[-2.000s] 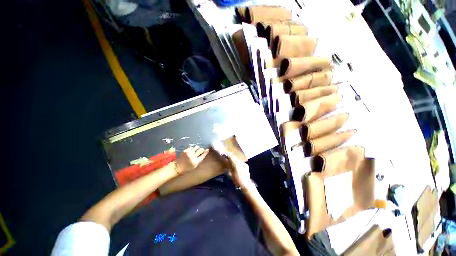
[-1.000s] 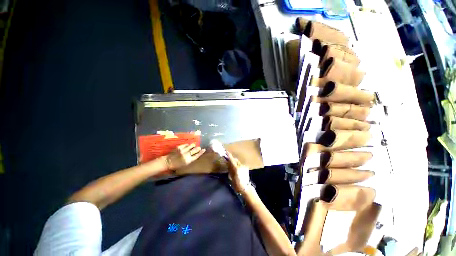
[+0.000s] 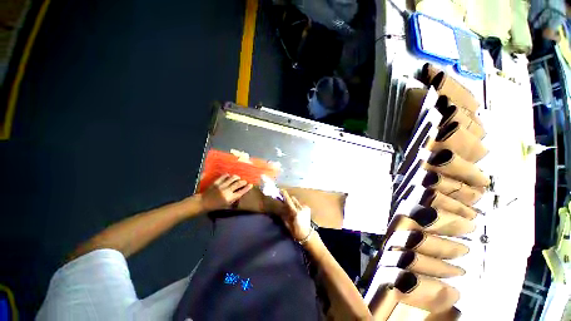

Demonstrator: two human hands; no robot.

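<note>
A brown panel (image 3: 325,207) lies along the near edge of a grey metal-edged work board (image 3: 307,148) at my lap. My left hand (image 3: 225,191) lies palm down, fingers a little apart, on the panel's left part and the near edge of a red-orange patch (image 3: 235,168). My right hand (image 3: 297,216) holds a small pale, shiny tool (image 3: 270,187). Its tip is over or on the panel, just right of my left hand; contact is unclear. The panel's left end is hidden under my left hand and forearm.
Right of the board, a white bench (image 3: 510,232) holds a row of brown rolled bag pieces (image 3: 460,172) with white sheets (image 3: 416,138) between them. A blue-rimmed tray (image 3: 438,39) is at its far end. A pale, roundish container (image 3: 329,97) stands beyond the board. Dark floor with yellow lines is left.
The view has turned, so the board and bench sit further right and tilted. My left hand has shifted left along the board, and the tool in my right hand has also moved slightly left.
</note>
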